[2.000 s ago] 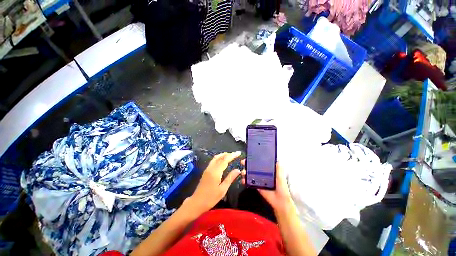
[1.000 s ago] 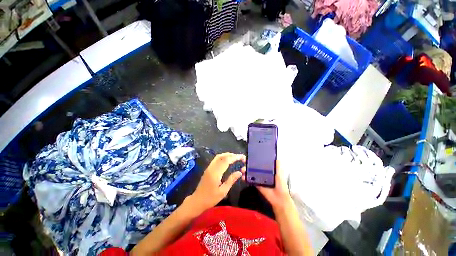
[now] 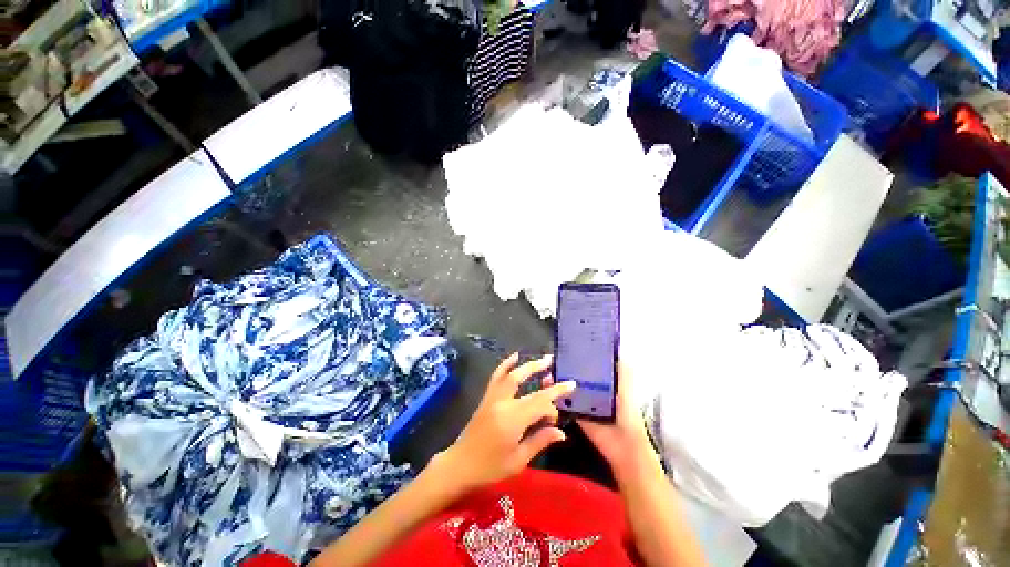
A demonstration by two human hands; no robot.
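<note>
My right hand (image 3: pixel 616 434) holds a smartphone (image 3: pixel 588 352) upright from below, its lit screen facing me. The text on the screen is too small to read. My left hand (image 3: pixel 512 421) is bare and holds nothing. Its fingers are apart, and one fingertip is at the lower left of the screen. A large, overexposed heap of white garment pieces (image 3: pixel 565 199) lies behind and to the right of the phone. A folded white bundle (image 3: pixel 814 399) with looped layers lies at its right end.
A tied blue-and-white floral bundle (image 3: pixel 260 388) fills a blue crate (image 3: pixel 419 414) at the left. Black garment pieces (image 3: pixel 399 72) hang on the white bench (image 3: pixel 277 127). Blue crates (image 3: pixel 737 109) stand behind the white heap. A blue-edged table (image 3: pixel 961 321) is at the right.
My left hand has moved up and right from beside the phone, and a fingertip now reaches the screen's lower left. The whole view has shifted slightly. The phone stays in my right hand.
</note>
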